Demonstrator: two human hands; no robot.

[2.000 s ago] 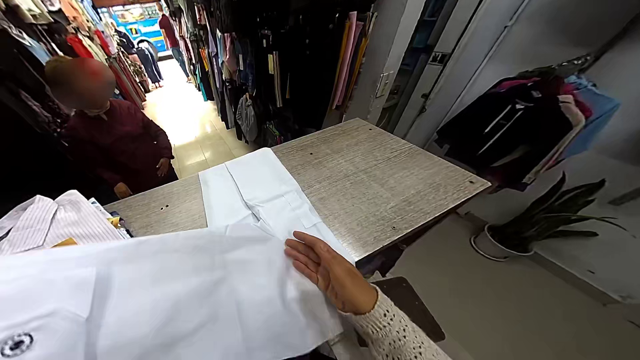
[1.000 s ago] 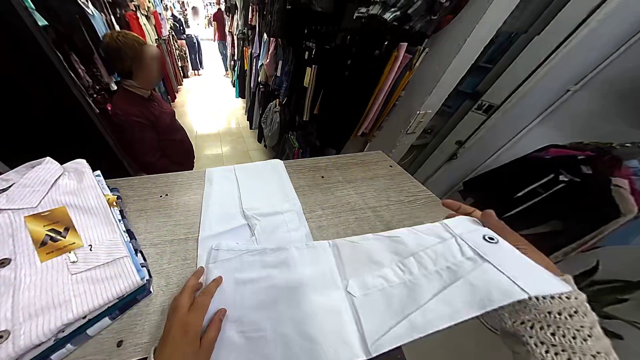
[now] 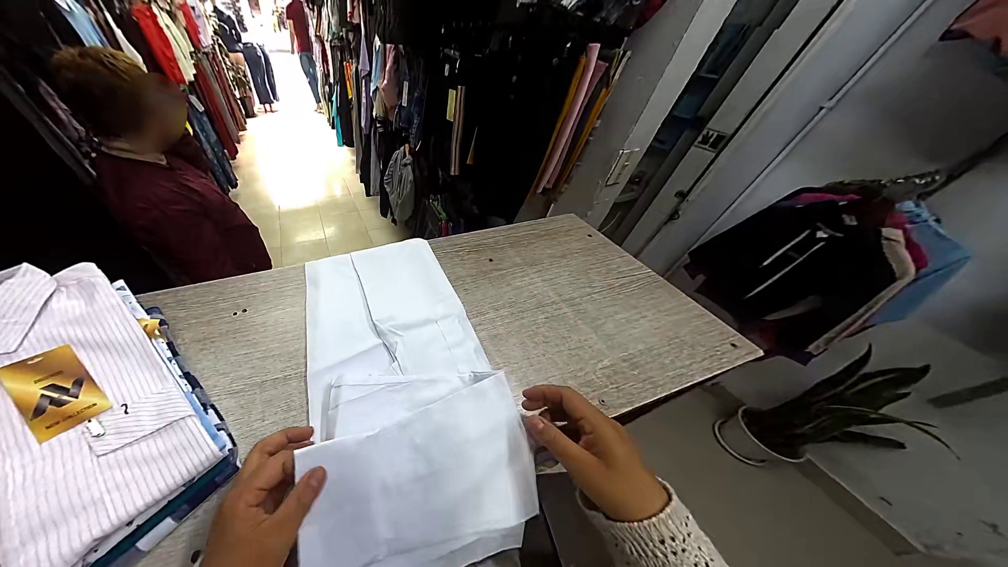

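Observation:
A white cloth garment (image 3: pixel 409 465), partly folded over itself, lies on the wood-grain table, its far part stretching toward the back edge and its near part hanging at the front. My left hand (image 3: pixel 272 492) holds the left edge of the folded part between thumb and fingers. At the right edge of the cloth is my right hand (image 3: pixel 579 441), its fingers bent and the thumb close to the index finger; whether it pinches the fabric cannot be told. A cream knitted sleeve covers the right wrist.
A stack of folded shirts, a striped one (image 3: pixel 71 409) on top, sits at the table's left. The wood-grain table (image 3: pixel 567 315) extends right. Beyond its back left edge is a person (image 3: pixel 173 181). Hanging clothes (image 3: pixel 803 260) and a potted plant (image 3: pixel 835 417) are at the right.
The cloth's right part, stretched out to the right a second ago, is now folded back leftward over the rest. My right hand has moved left with it, from the far right to beside the cloth.

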